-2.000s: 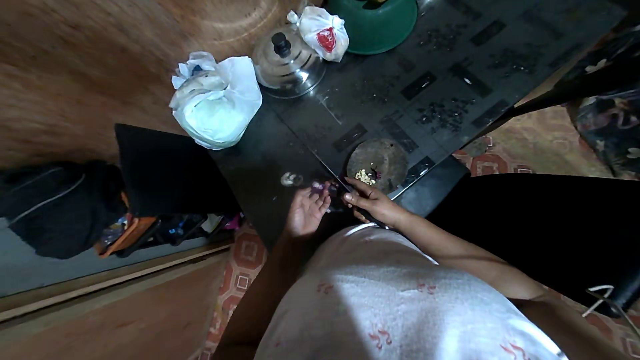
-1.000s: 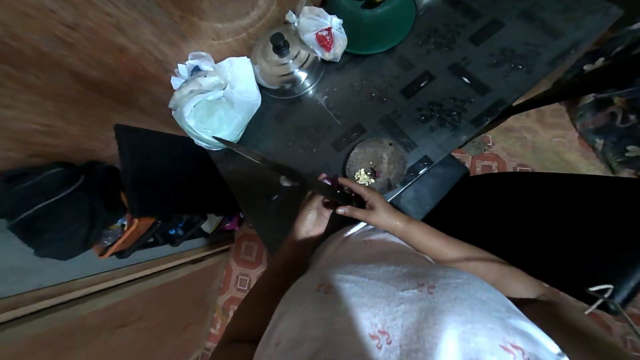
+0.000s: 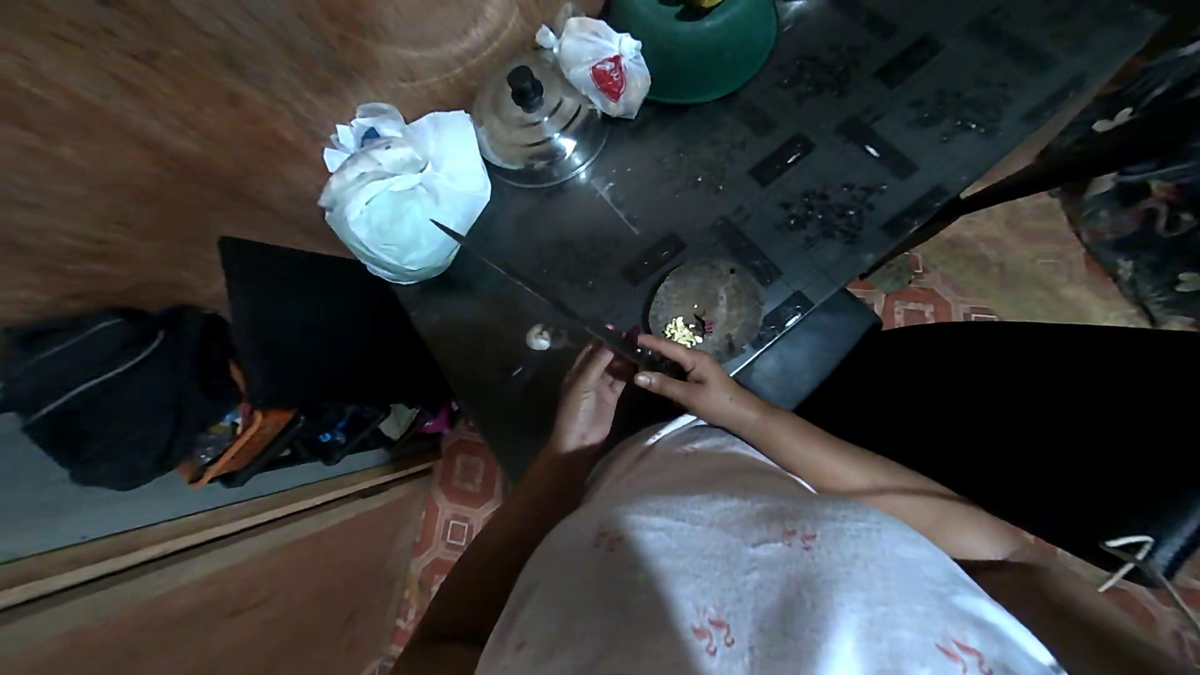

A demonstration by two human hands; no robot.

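My right hand (image 3: 694, 380) grips the handle of a long-bladed knife (image 3: 525, 286), its tip pointing up and left toward a white plastic bag. Close against the knife, my left hand (image 3: 591, 394) is curled around a small purplish piece, perhaps an onion (image 3: 630, 337), largely hidden by the fingers and blade. Just beyond my right hand lies a round chopping board (image 3: 727, 295) bearing chopped pale yellow pieces (image 3: 682, 331) and a few purple bits. A small whitish piece (image 3: 539, 337) rests on the dark table left of the knife.
On the dark patterned table (image 3: 647, 206) stand a knotted white plastic bag (image 3: 403, 202), a metal lid with a black knob (image 3: 553, 131), a smaller white bag (image 3: 605, 70) and a green basin (image 3: 703, 56). A black chair (image 3: 994, 403) is at the right; a black bag (image 3: 112, 394) lies left.
Two seconds ago my left hand was spread palm up, apart from my right; it is now closed in beside the knife. The blade has swung out toward the white bag.
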